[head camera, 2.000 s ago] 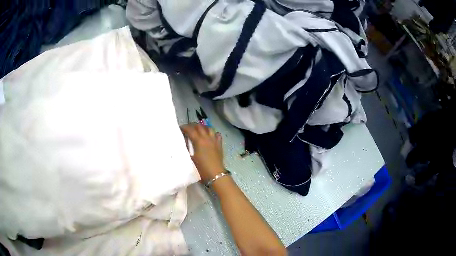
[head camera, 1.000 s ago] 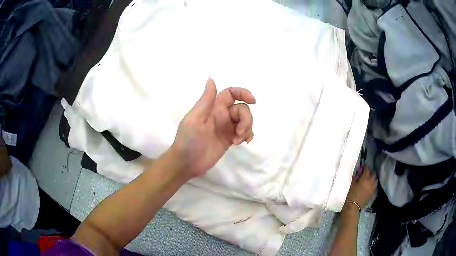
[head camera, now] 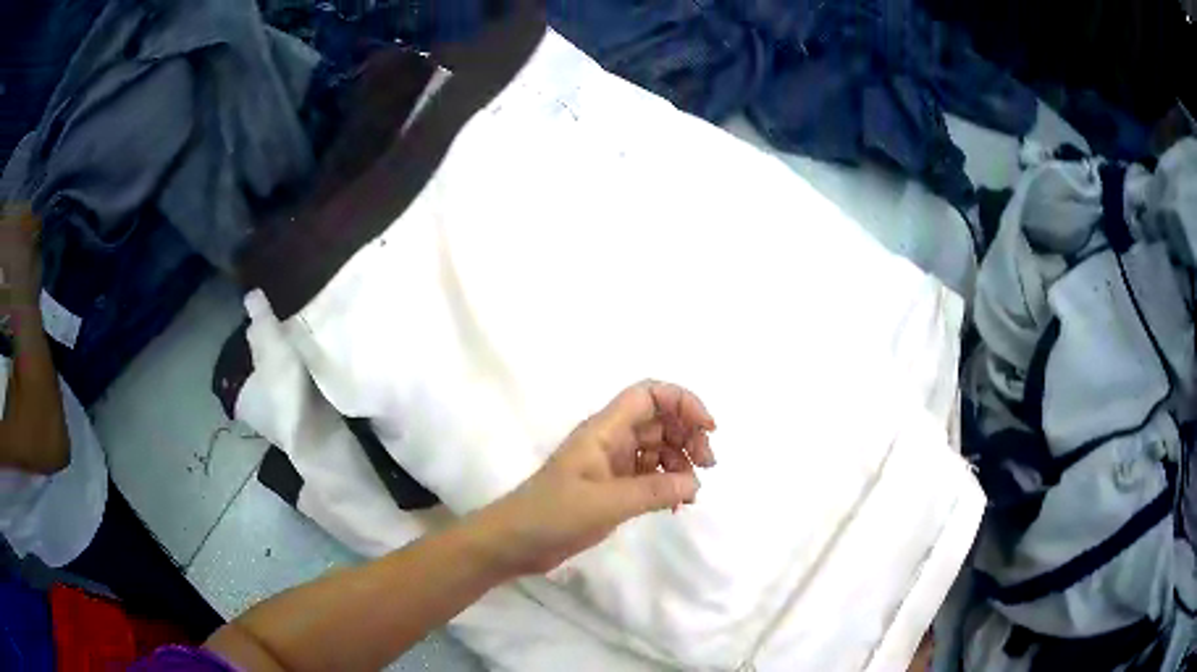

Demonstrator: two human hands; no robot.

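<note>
A stack of white trousers (head camera: 735,302) lies in front of me, strongly overexposed. Its dark brown waistband (head camera: 394,171) runs along the upper left edge. Dark brown pieces also show at its lower left. My left hand (head camera: 630,460) is over the lower middle of the white cloth, with fingers loosely curled and the thumb apart from them. I see nothing in it. Only a sliver of skin of my right hand or wrist (head camera: 924,649) shows at the bottom edge, right of the trousers; the rest is hidden or cut off.
Blue denim garments (head camera: 814,72) lie behind the trousers, and a grey-blue garment (head camera: 197,145) at the upper left. White and navy garments (head camera: 1109,328) are heaped at the right. Another person's arm (head camera: 33,394) is at the left edge, above a red object (head camera: 99,630).
The view has shifted, showing more waistband and denim. My left hand has moved down and right in the picture, its thumb lower. My right hand has nearly left the picture at the bottom.
</note>
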